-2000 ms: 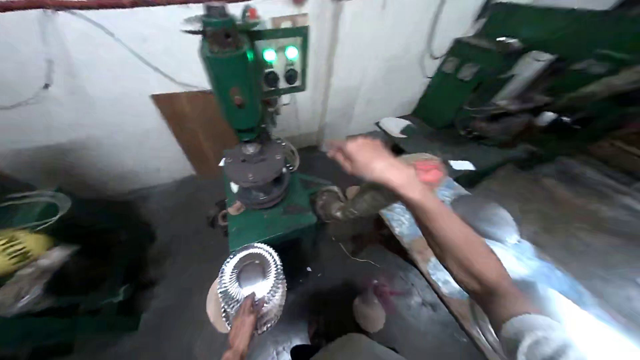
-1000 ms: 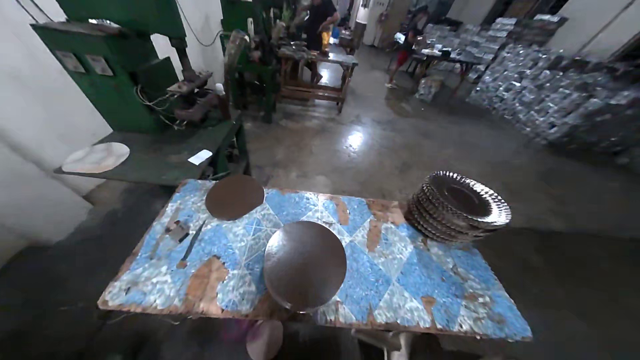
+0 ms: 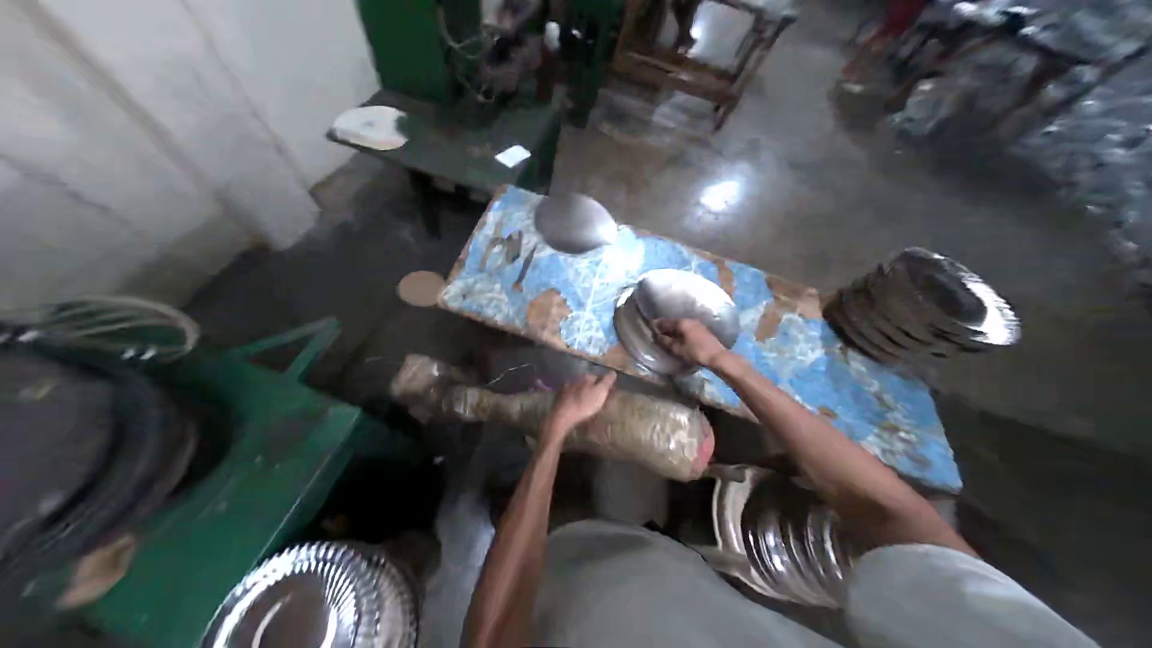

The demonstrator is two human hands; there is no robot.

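Observation:
My right hand (image 3: 691, 342) grips the near edge of a round metal disc (image 3: 688, 301) that lies partly over another disc on the blue patterned table. My left hand (image 3: 585, 400) is by a tape-wrapped cylinder (image 3: 643, 427) in front of the table; nothing shows in its fingers. Another metal disc (image 3: 574, 223) lies at the table's far left, near a thin flat tool (image 3: 524, 270). A stack of fluted metal plates (image 3: 927, 301) stands at the right end. More fluted plates (image 3: 310, 598) are at the bottom left.
A green machine frame (image 3: 225, 504) with a dark round die (image 3: 90, 441) fills the lower left. Stacked metal rings or plates (image 3: 783, 540) sit under the table's near edge. A dark green bench (image 3: 459, 144) stands behind, and a wooden frame (image 3: 693, 54) farther back.
Both hands have come into view since one second ago, the right now on a disc at the table's middle. Two seconds ago the left hand was at the fluted plates beside the press.

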